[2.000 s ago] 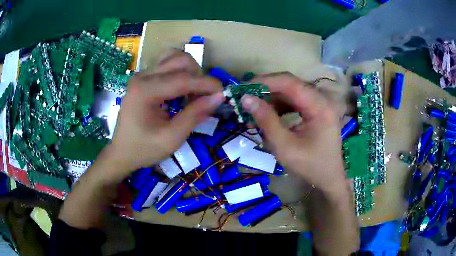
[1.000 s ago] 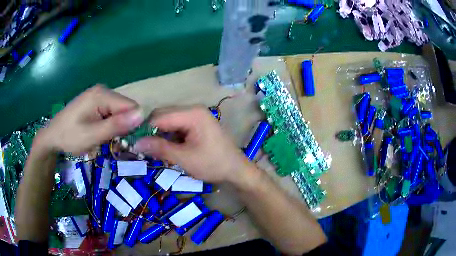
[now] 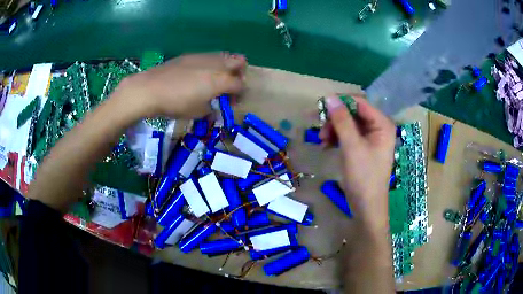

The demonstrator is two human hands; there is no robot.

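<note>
My left hand (image 3: 198,83) is over the far edge of the cardboard, above a blue battery cell (image 3: 226,112) at the top of the heap. Its fingertips are blurred, so I cannot tell whether they touch the cell. My right hand (image 3: 358,129) is right of the heap and pinches a small green circuit board (image 3: 347,104) between thumb and fingers. A blue cell (image 3: 312,135) shows just left of that hand. The heaped cells, many with a white pad (image 3: 231,165) and thin red, black and yellow wires, lie on the cardboard (image 3: 321,241) between my forearms.
Green board panels (image 3: 69,97) are piled at left. More panels (image 3: 414,189) lie right of my right forearm. A grey metal post (image 3: 424,51) rises behind. Cells in clear plastic (image 3: 493,224) lie far right. The green belt (image 3: 195,28) carries scattered units, with pink housings (image 3: 507,95) at right.
The hands were together at a board; now they are apart. My left hand has moved to the far edge, and my right hand still holds a board. The head view has swung back left.
</note>
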